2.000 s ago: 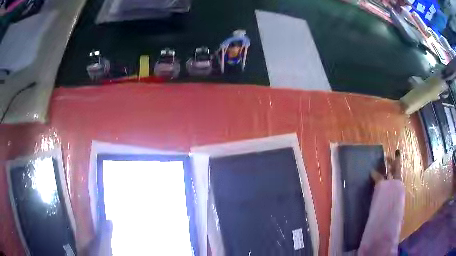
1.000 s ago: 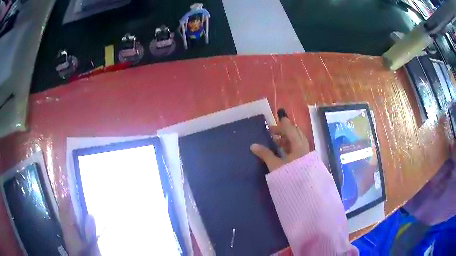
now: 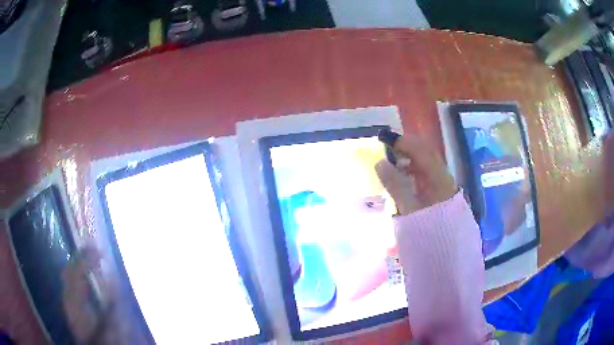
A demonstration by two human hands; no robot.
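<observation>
A tablet with a bright colourful screen [image 3: 323, 256] lies on a whitish sheet in the middle. My right hand [image 3: 421, 175], in a pink sleeve, is over its upper right corner; the black-covered fingertip is at the corner, and thumb and finger are apart. Left of it a tablet glares plain white [image 3: 182, 256]. At the far left a dark tablet [image 3: 44, 242] lies under shiny film. My left hand [image 3: 84, 296] is blurred, between the dark and white tablets; its fingers are unclear. On the right a tablet shows a blue wallpaper [image 3: 501, 195].
Small metal-and-clear items [image 3: 184, 23] and a yellow piece [image 3: 155, 32] stand along the far edge. A white sheet [image 3: 380, 12] lies on the dark belt. A pale board [image 3: 23, 101] is at upper left. Dark slabs [image 3: 589, 87] and another person's sleeve [image 3: 596, 249] are at the right.
The middle tablet's screen has gone from dark to lit and colourful; the right tablet lit up before that. My right hand moved from the right tablet to the middle one. The view has shifted.
</observation>
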